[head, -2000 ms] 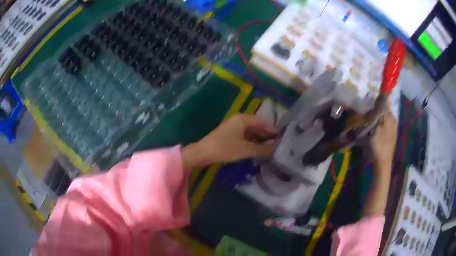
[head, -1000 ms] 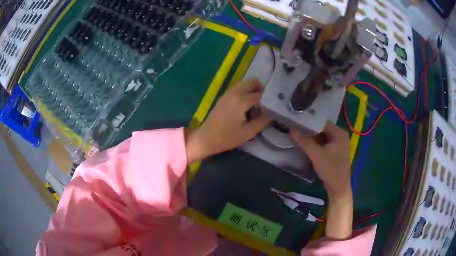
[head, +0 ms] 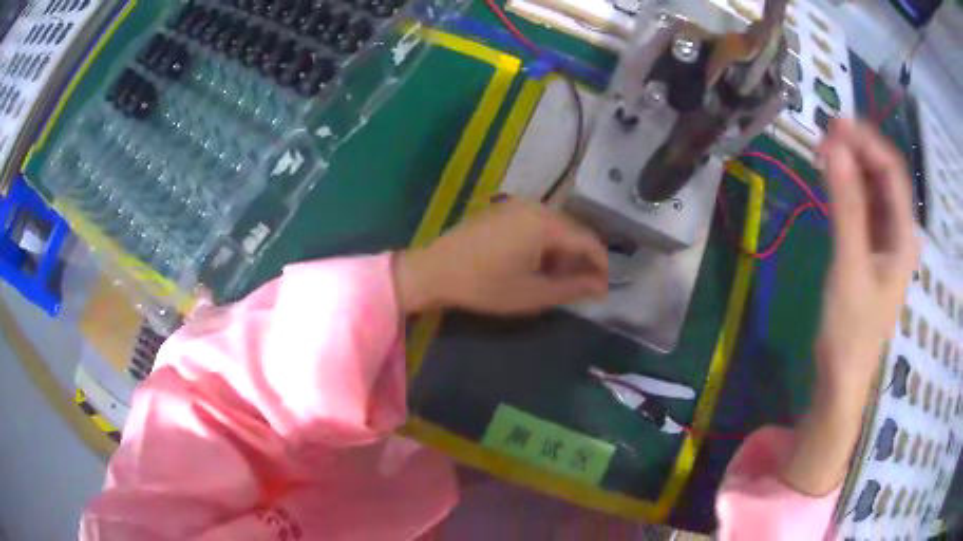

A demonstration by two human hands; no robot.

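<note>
The test fixture's grey metal press block (head: 634, 180) stands over its silvery base plate (head: 660, 301), with the dark clamp linkage on top. The red handle is out of view. My left hand (head: 528, 259) is at the front left of the block, fingers curled and blurred, and whether it holds anything cannot be told. My right hand (head: 871, 201) is raised to the right of the fixture, fingers apart and blurred, with nothing seen in it. The test clips (head: 644, 396) lie on the mat in front of the base plate. The seat under the block is mostly hidden.
A clear blister tray (head: 201, 148) with black parts is at the left. White foam boards stand behind the fixture and at the right (head: 924, 370). Red lead cable (head: 787, 217) loops right of the block. A green label (head: 549, 444) lies in front.
My right hand has left the front of the block and moved right and up. My left hand has shifted slightly right. Earlier, the view showed the red handle and the screen; both have left view.
</note>
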